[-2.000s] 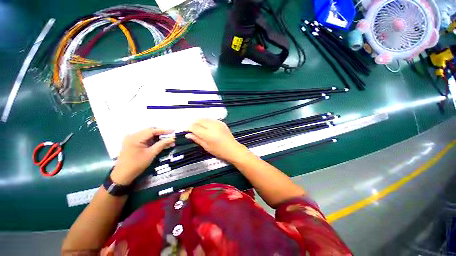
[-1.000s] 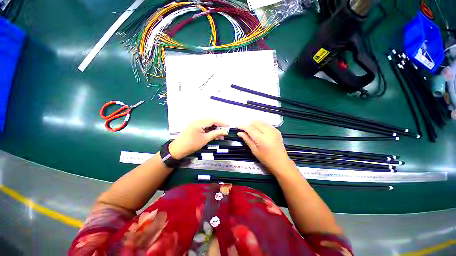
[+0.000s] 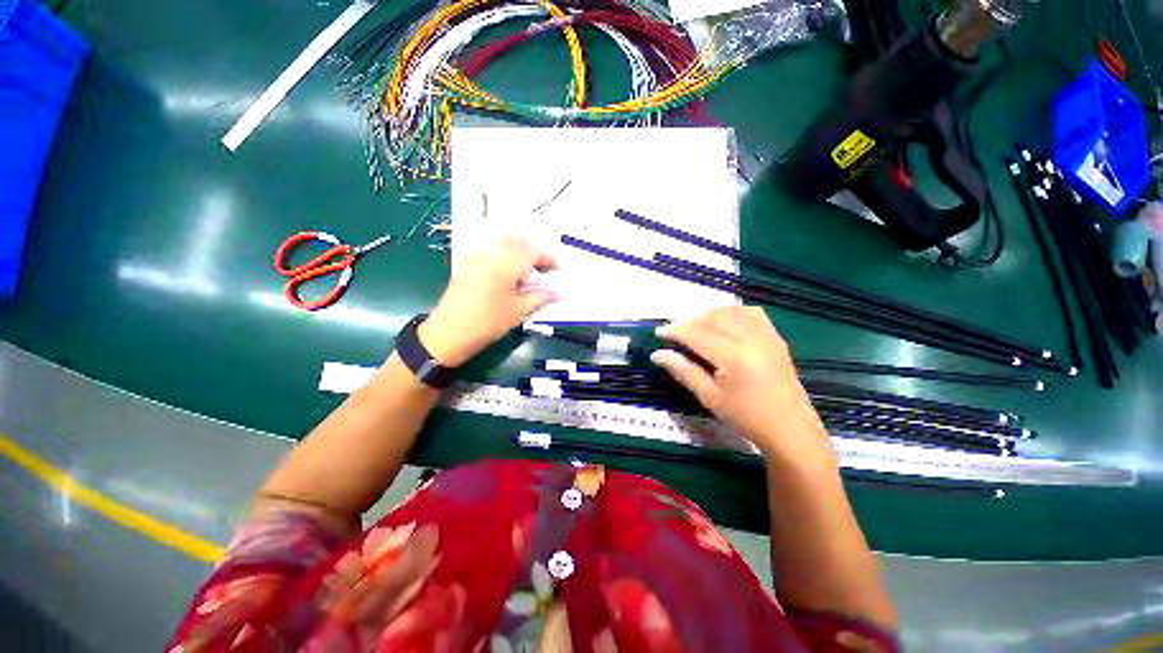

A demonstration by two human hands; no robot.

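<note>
Long black sleeved cables point(image 3: 893, 412) lie in a row, most with white labels point(image 3: 546, 385) at their left ends and tiny white tips at the right. My left hand point(image 3: 491, 300) is over the lower left of the white paper sheet point(image 3: 599, 166), thumb and fingers apart, with no cable seen in it. My right hand point(image 3: 733, 364) is curled over a black cable just right of a white label point(image 3: 614, 343); its fingertips hide whether it grips the cable. Several unlabelled black lengths point(image 3: 791, 288) lie partly on the paper.
A steel ruler point(image 3: 893, 457) lies under the cables. Red-handled scissors point(image 3: 316, 268) are left of the paper. Coiled coloured wires point(image 3: 427, 64) lie behind. A black heat gun point(image 3: 880, 140), a blue bin point(image 3: 1099, 134) and another cable bundle point(image 3: 1084, 274) are at the right.
My left hand has moved from the cable end up onto the paper and its fingers have parted. My right hand has stayed by the cable. The view has swung, shifting the bench things.
</note>
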